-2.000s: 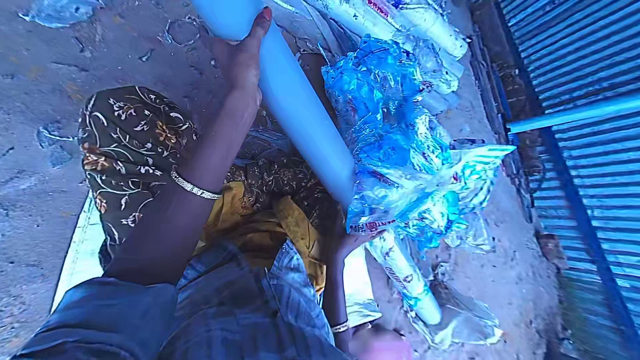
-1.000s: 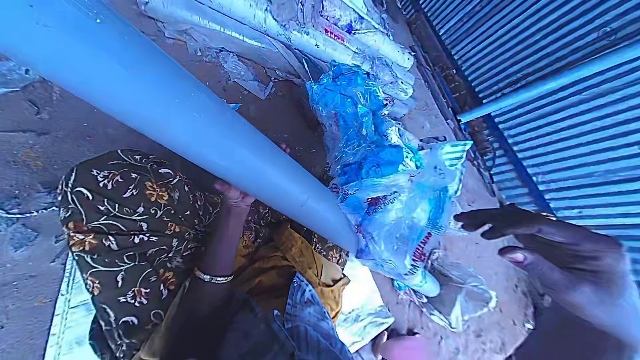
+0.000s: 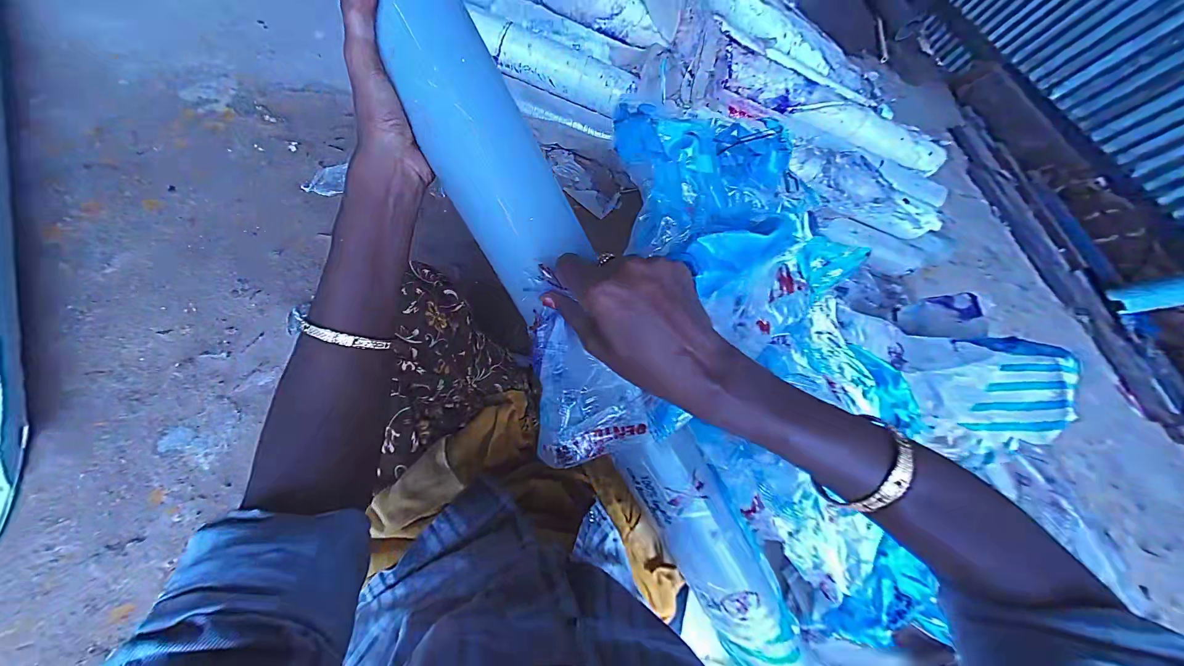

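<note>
A smooth pale blue plastic-looking roll or tube (image 3: 481, 139) slants from the top edge down to the middle. My left hand (image 3: 375, 102) holds its left side near the top, the fingertips cut off by the frame. My right hand (image 3: 629, 305) pinches a clear printed plastic bag (image 3: 592, 398) at the tube's lower end, and the bag's mouth is around that end. Below the bag lies a wrapped roll (image 3: 703, 536) in clear printed plastic. Crumpled blue and clear plastic bags (image 3: 740, 185) are heaped just right of my right hand.
Several wrapped rolls (image 3: 573, 74) lie stacked at the top. A striped plastic bag (image 3: 1027, 388) rests on the dirt floor (image 3: 166, 305) to the right. Corrugated metal sheeting (image 3: 1091, 74) stands at the upper right, with wooden boards (image 3: 1036, 222) along its foot.
My right hand, apart from the tube at the right one second ago, is now on the bag at the tube's lower end. My left hand has moved up along the tube.
</note>
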